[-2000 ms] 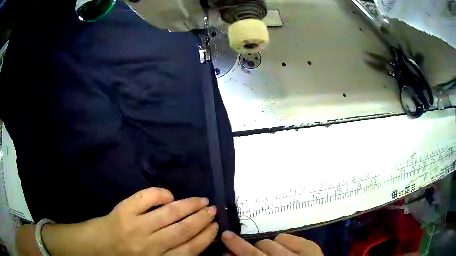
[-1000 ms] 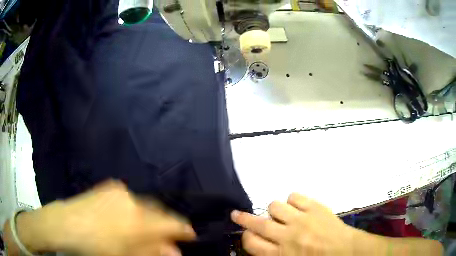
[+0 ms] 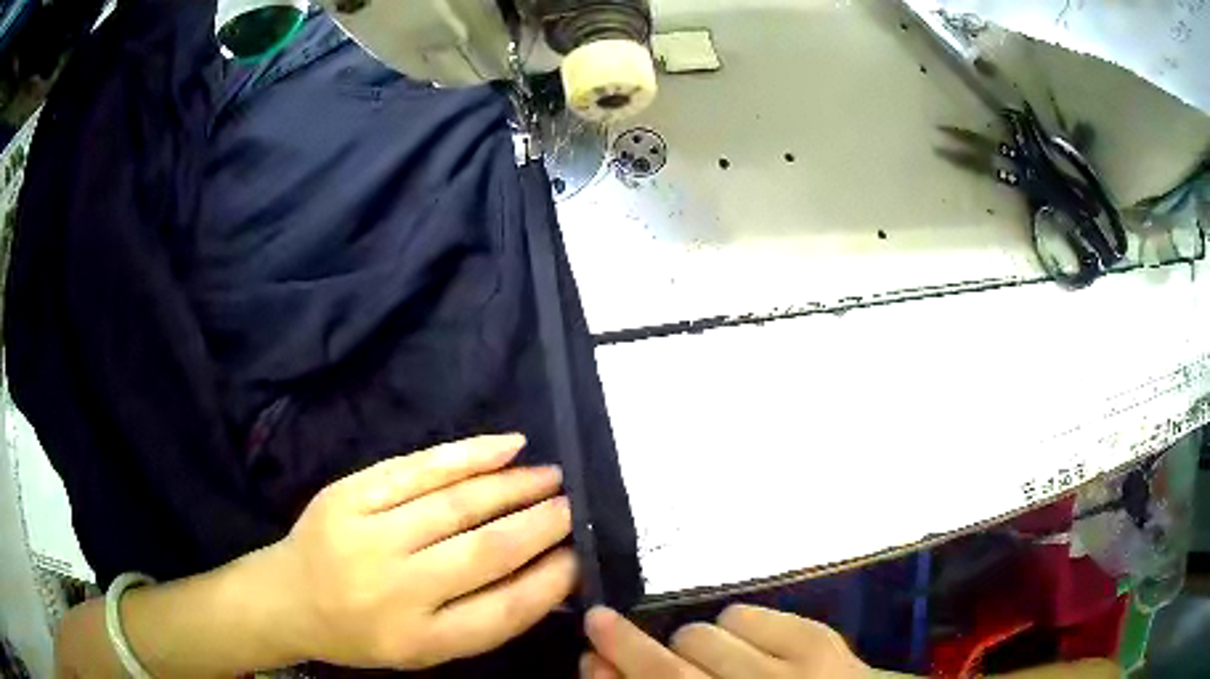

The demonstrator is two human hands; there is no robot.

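Note:
A dark navy garment piece lies bunched left of the needle and hangs over the table's front edge. A narrow dark strip runs along its right edge from the presser foot towards me. My left hand lies flat on the cloth, fingertips at the strip's left side. My right hand is at the bottom edge of the picture, partly cut off; its index fingertip touches the strip's lower end, and the other fingers are curled. Whether it pinches the cloth is hidden.
The sewing machine head is at the top, with a cream knob. Black-handled snips lie right on the bed. A printed ruler runs along the white table's front edge. Red and blue items are below. A green-bottomed tube hangs upper left.
The left hand, blurred before, now rests on the cloth beside the strip. The right hand has moved down and left to the strip's lower end. The strip now shows along the edge.

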